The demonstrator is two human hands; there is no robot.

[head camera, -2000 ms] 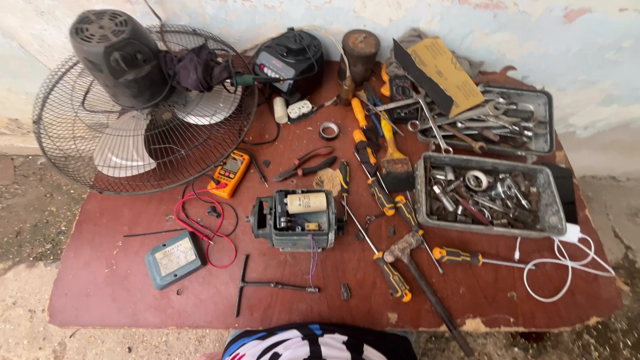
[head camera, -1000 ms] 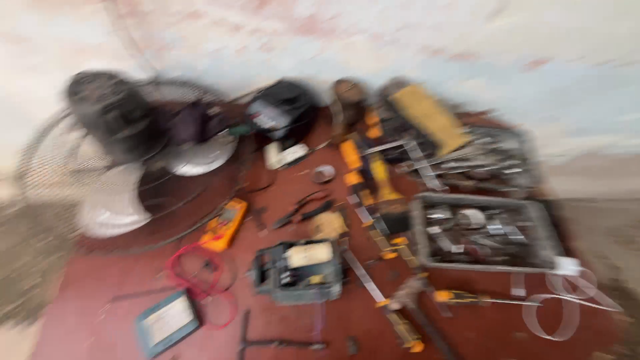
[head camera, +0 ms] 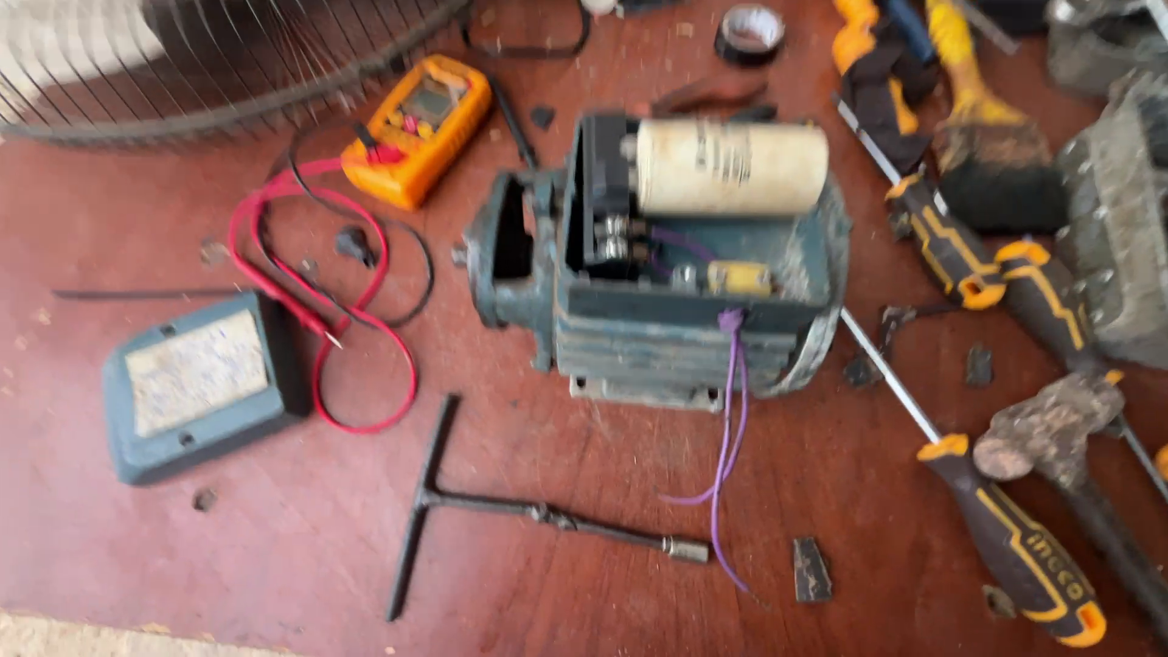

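Note:
Neither of my hands is in view. An electric motor (head camera: 675, 338) with an uncovered terminal box lies on the red-brown tabletop. A cream cylindrical capacitor (head camera: 733, 169) rests across the box, beside a black switch block (head camera: 607, 192). Inside the box is a small yellowish part (head camera: 741, 277). Two purple wires (head camera: 730, 411) come out of the box's front wall and trail on the table. In front of the motor lies a T-handle socket wrench (head camera: 547, 516). The blue-grey terminal cover (head camera: 196, 383), bearing a written-on label, lies at the left.
An orange multimeter (head camera: 420, 128) with red and black leads (head camera: 365, 424) lies behind left, near the fan guard (head camera: 228, 119). Black tape (head camera: 748, 35) is behind the motor. A screwdriver (head camera: 1013, 538), a hammer (head camera: 1054, 429), a paintbrush (head camera: 999, 164) and a metal tray (head camera: 1122, 228) crowd the right.
The view has moved much closer to the motor. No thing on the table has plainly moved.

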